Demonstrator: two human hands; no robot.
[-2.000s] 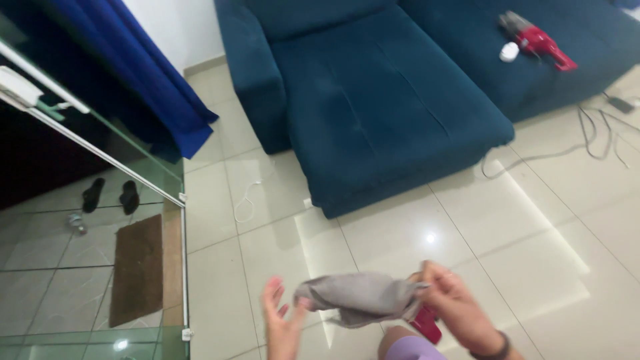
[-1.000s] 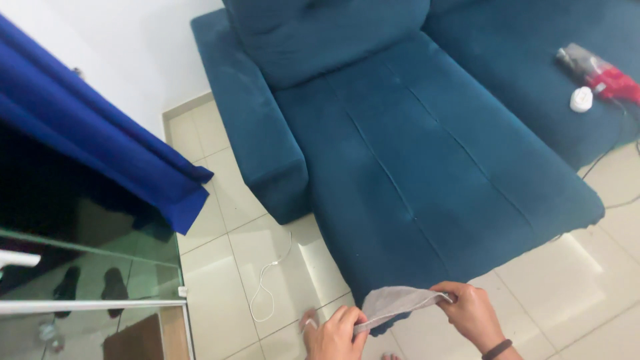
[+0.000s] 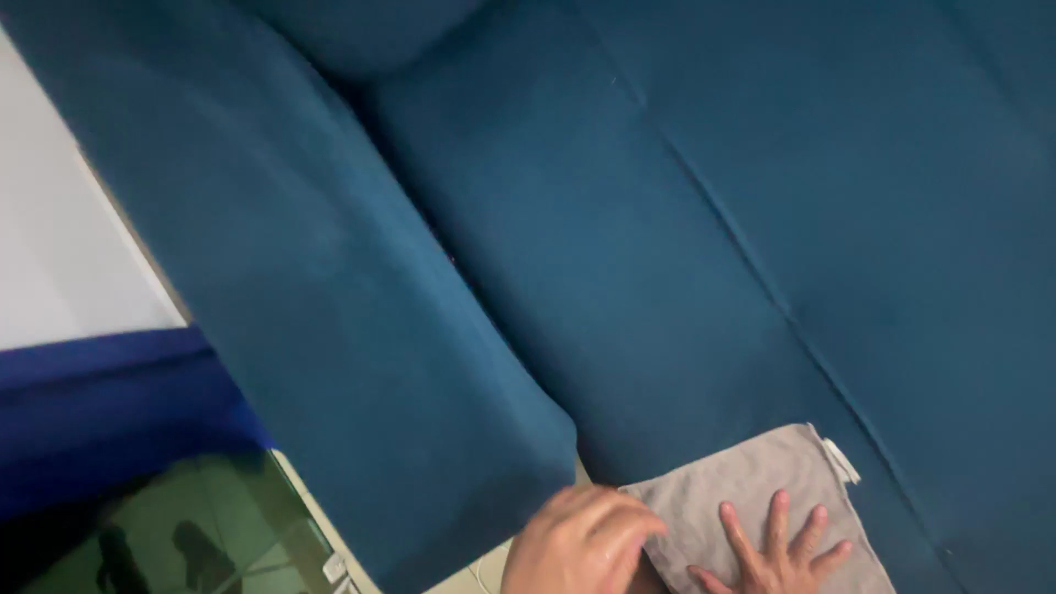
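A grey cloth (image 3: 792,470) with a small white tag lies spread on the blue sofa seat (image 3: 660,330) at the bottom right. My right hand (image 3: 775,549) rests on it, palm down with fingers spread, gripping nothing. My left hand (image 3: 582,540) is just left of the cloth, near the front end of the sofa's armrest (image 3: 330,313). Its fingers are curled and blurred; whether they hold the cloth's edge cannot be told.
A white wall (image 3: 66,206) and a blue curtain (image 3: 124,404) stand left of the armrest. Below the curtain is a glass door (image 3: 239,511), with dark footwear (image 3: 198,557) seen through it. A thin white cable (image 3: 478,577) lies on the floor.
The cloth, held up between both hands before, now lies on the sofa seat. My right hand has let go of its edge and is flat on top. The view has moved closer to the sofa.
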